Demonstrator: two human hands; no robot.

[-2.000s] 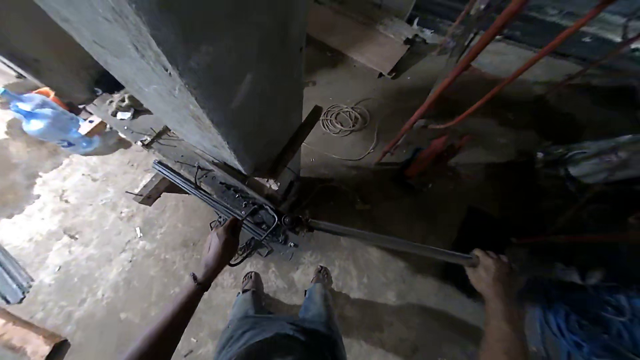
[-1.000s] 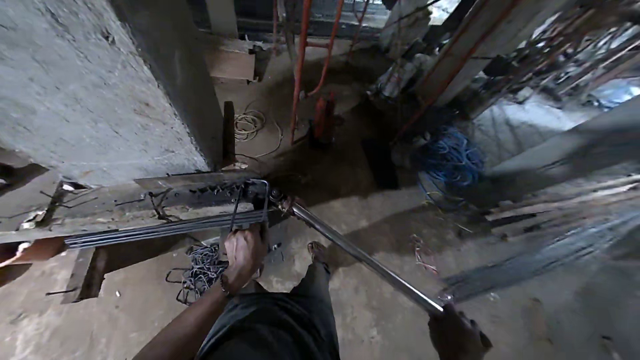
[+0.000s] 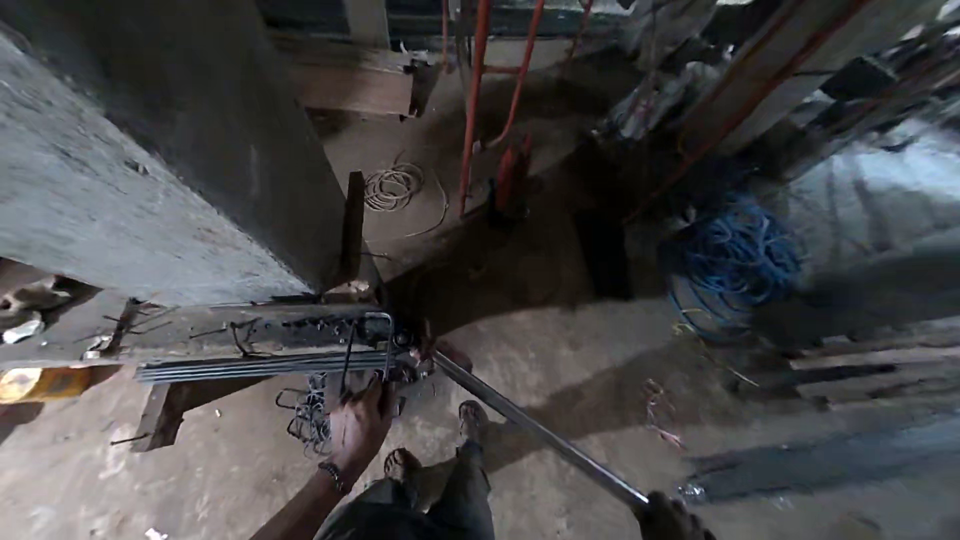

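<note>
My left hand (image 3: 364, 420) is closed on the bent end of a thin steel rod (image 3: 390, 349) at the end of a wooden bench. A bundle of straight steel rods (image 3: 262, 366) lies along the bench's near edge, left of that hand. With my right hand (image 3: 671, 517) I grip the far end of a long metal bar (image 3: 540, 431), low in the view. The bar slants up to a bending fixture (image 3: 409, 345) at the bench end. Bent wire stirrups (image 3: 309, 412) lie in a pile on the floor beside my left hand.
A concrete column (image 3: 195, 172) rises behind the wooden bench (image 3: 180, 334). Beyond are coiled cable (image 3: 394, 187), a red metal frame (image 3: 474, 112) and a red jack-like object (image 3: 511, 176). Tangled blue rope (image 3: 739, 251) lies at right, near timber planks (image 3: 885, 360). My feet stand below the fixture.
The view has turned noticeably. From two seconds ago, the metal bar has swung toward my body with my right hand on it. My left hand remains at the bent rod.
</note>
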